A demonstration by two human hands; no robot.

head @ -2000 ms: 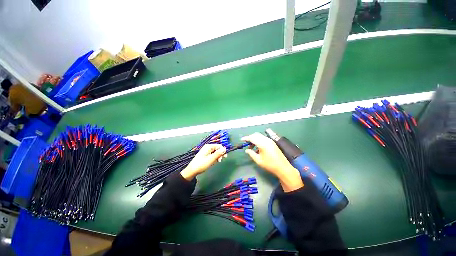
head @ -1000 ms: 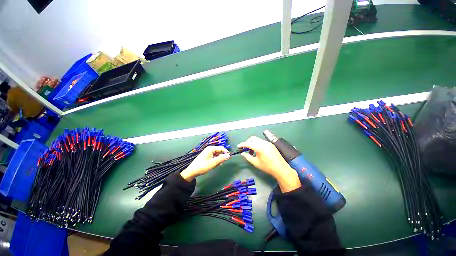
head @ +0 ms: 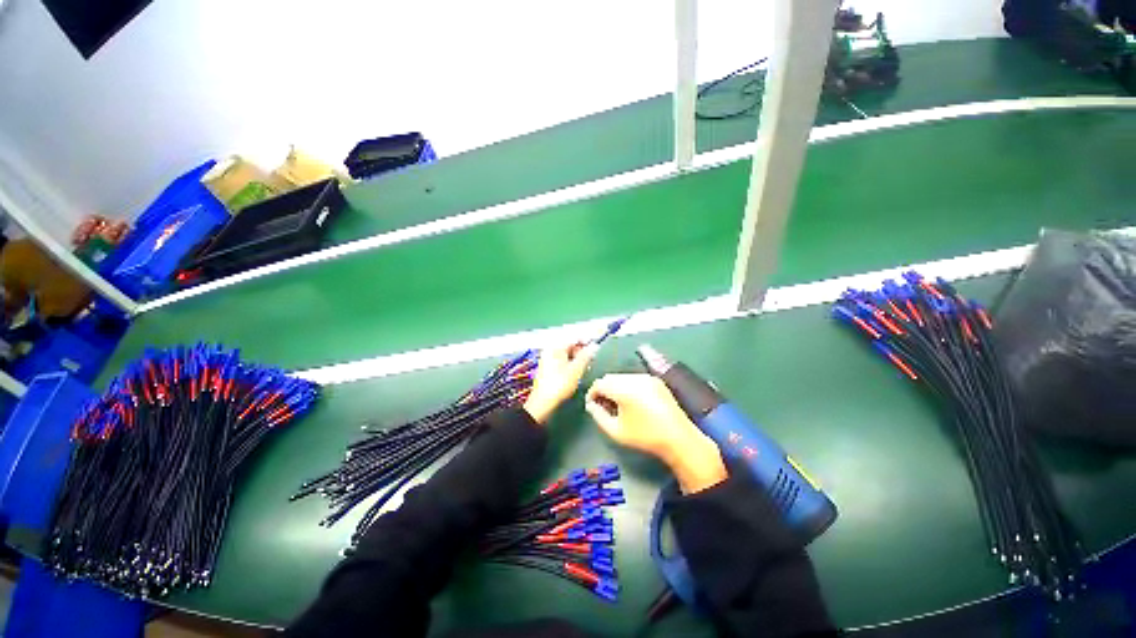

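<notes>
My left hand holds a cable lead near its coloured end; the blue tip points up and right, above the bench. My right hand is just right of and below my left hand, with its fingers curled; whether it holds anything is hidden. A small cable bunch lies left of my left hand. A second small bunch lies below the hands, partly under my left sleeve. The blue heat gun lies beside my right forearm, its silver nozzle near my right hand.
A large cable pile fans out at far left. Another cable bundle lies at right beside a dark plastic bag. A white upright stands behind the hands at the raised shelf. A black tray and blue bins are at the upper left.
My hands were close together on a small dark piece. My left hand has moved up and away with the lead, its blue tip now showing. The view has shifted slightly.
</notes>
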